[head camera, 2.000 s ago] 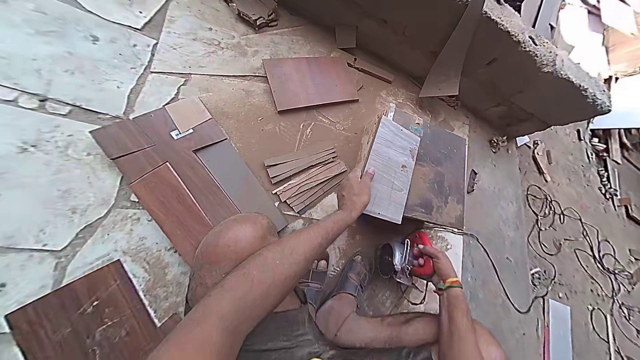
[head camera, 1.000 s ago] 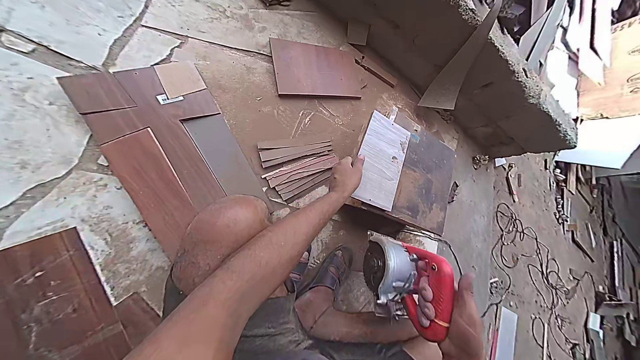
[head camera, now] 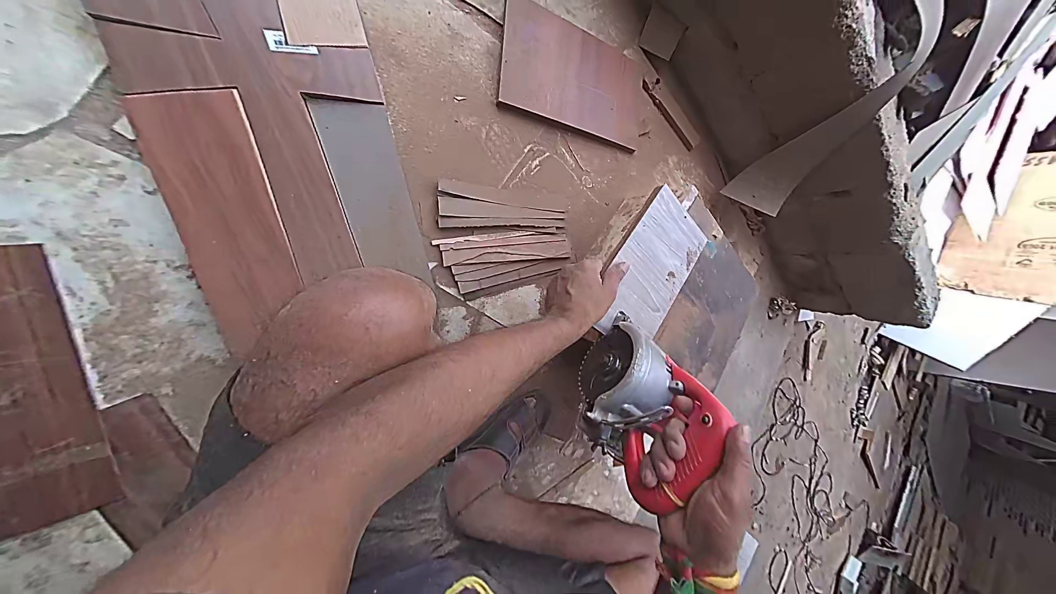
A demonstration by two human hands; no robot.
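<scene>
My right hand grips the red rear handle of a circular saw, whose toothed blade and silver guard face left. The saw's front reaches the near end of a pale wood-grain board. Along the left edge of that board lies my left hand, fingers on the edge and thumb on top. The pale board rests over a darker, worn board. Left of my left hand, several thin wooden strips are fanned out on the ground.
A reddish-brown panel lies beyond the strips. More brown panels are at the left on stone paving. A rough concrete slab stands at the right, with a tangled cord and wood scraps below it.
The saw, held low beside my foot two seconds ago, has come up to the near end of the pale board. My left hand has stayed at the board's left edge.
</scene>
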